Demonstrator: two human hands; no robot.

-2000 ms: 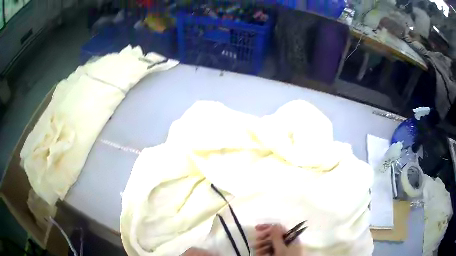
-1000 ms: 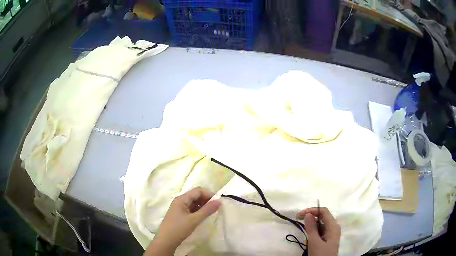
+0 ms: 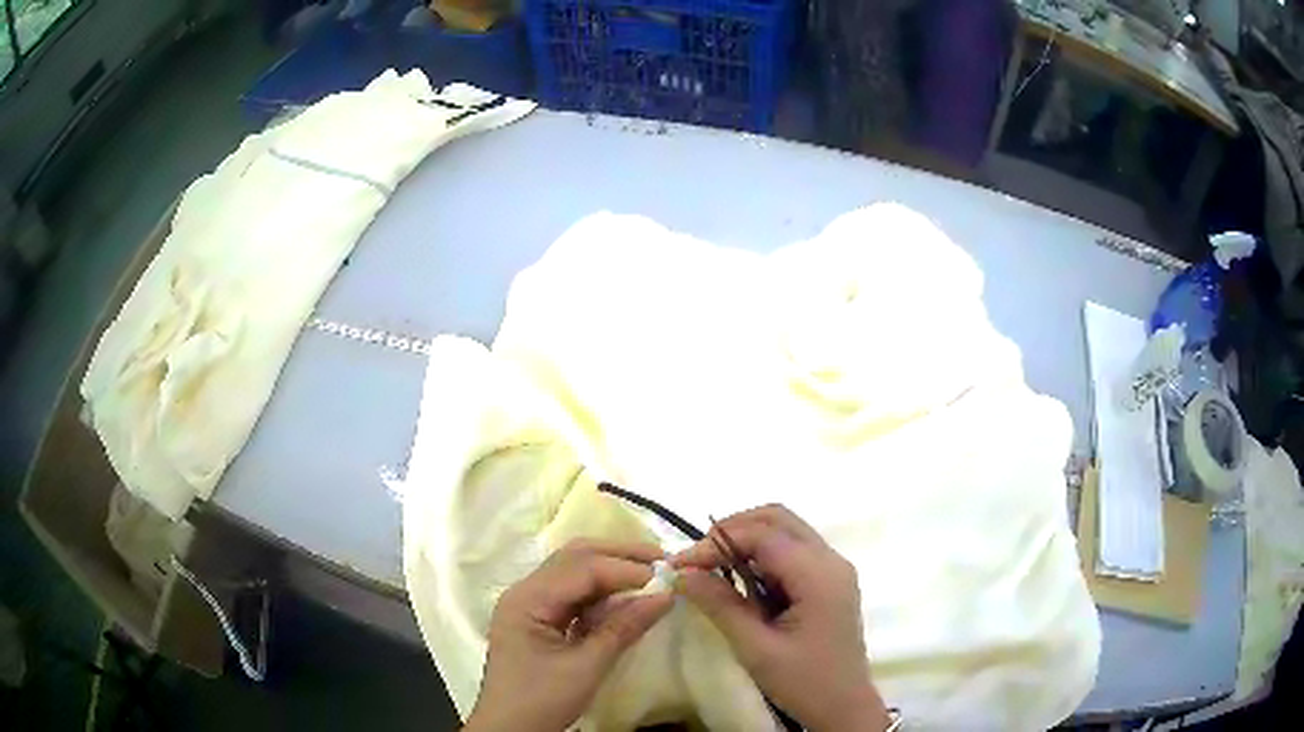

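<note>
A large cream garment point(image 3: 801, 372) lies bunched on the pale table point(image 3: 687, 165). My left hand point(image 3: 572, 622) and my right hand point(image 3: 779, 608) meet at its near part, thumbs and fingertips pinching a small raised bit of the cream cloth between them. Dark thin snips point(image 3: 727, 543) stick up from my right hand, mostly hidden by the fingers. A black cord point(image 3: 644, 501) runs from the garment toward my right hand. Its lower part is hidden behind that hand.
Folded cream garments point(image 3: 236, 308) lie at the left table edge above a brown carton point(image 3: 86, 458). At right are a white paper strip point(image 3: 1125, 443), a brown board point(image 3: 1166, 551), a tape roll point(image 3: 1213, 441) and a blue bottle point(image 3: 1184, 303). A blue crate point(image 3: 658, 65) stands behind.
My hands have come together at the garment, my right hand moving left with the snips. The near cloth is lifted and bunched. The black cords are now largely covered by my hand.
</note>
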